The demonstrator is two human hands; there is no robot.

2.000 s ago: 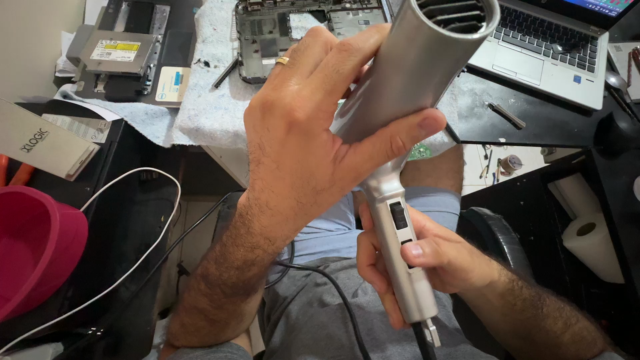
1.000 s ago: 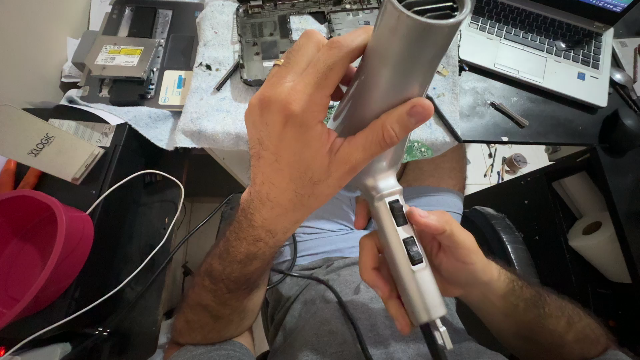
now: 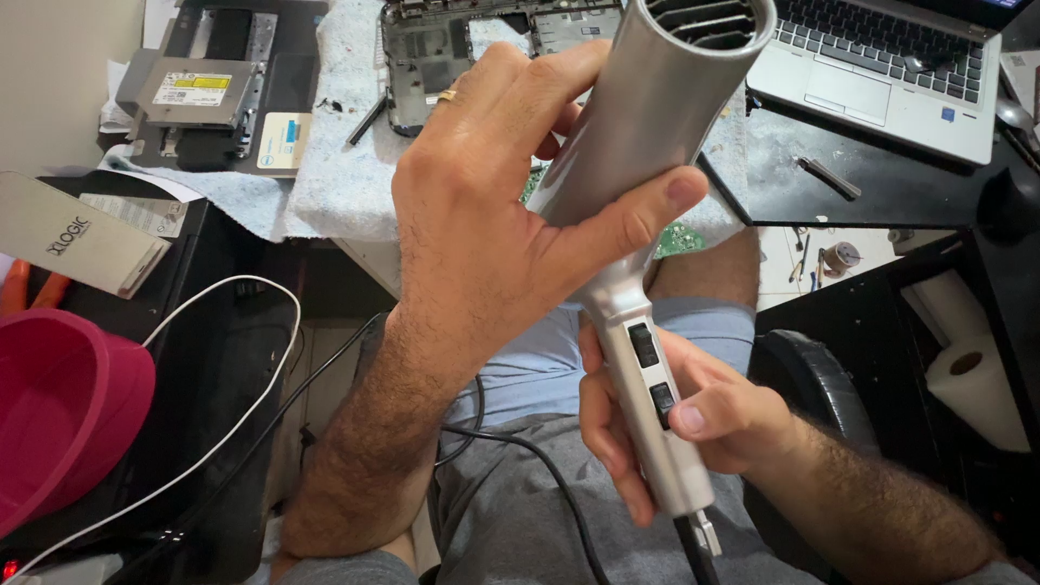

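Note:
A silver hair dryer [image 3: 650, 114] is held up in the middle, its slatted nozzle pointing to the top of the view. My left hand [image 3: 496, 187], with a ring on one finger, wraps the barrel, its thumb across the front. The fingers of my right hand [image 3: 707, 406] curl round the handle from behind, with the thumb beside the lower of two black switches [image 3: 662, 400]. A black cord leaves the handle's lower end. Behind the dryer, a green circuit board [image 3: 681, 240] shows only in part. An opened laptop chassis [image 3: 431, 69] lies beyond my left hand.
A blue-white cloth [image 3: 345, 187] covers part of the bench. An optical drive [image 3: 191, 93] lies at the upper left, an open laptop [image 3: 861, 81] at the upper right, near a metal tool [image 3: 829, 179]. A pink plastic container [image 3: 114, 390] and a white cable [image 3: 244, 414] are at left.
My right thumb has shifted on the handle, first off the lower switch to beside the upper one, and now down beside the lower one. Both hands have kept hold of the dryer.

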